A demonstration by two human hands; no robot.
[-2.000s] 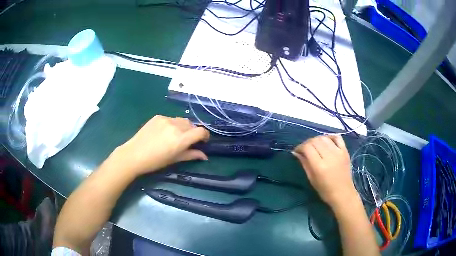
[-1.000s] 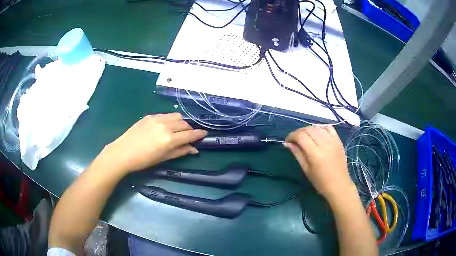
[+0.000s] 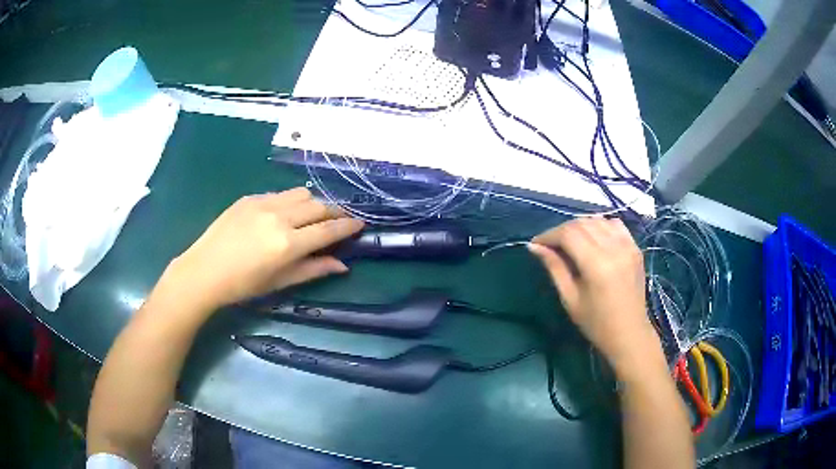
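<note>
My left hand holds the front part of a black pen lying level on the bench; its fingers hide the tip. My right hand pinches a thin clear filament between thumb and fingertips, to the right of the pen's rear end. The filament's short free end curves toward the pen and shows apart from it. Two more black pens, an upper one and a lower one, lie nearer me with black cables from their rears. Clear filament loops lie over further pens behind.
A white panel bears a black box with cables. A white crumpled heap and light blue cylinder are at left. Filament coils, scissors, a blue bin and a grey post are at right.
The filament end by my right hand now shows as a free curved piece clear of the pen's rear; before, it ran straight to it. The whole view has shifted slightly.
</note>
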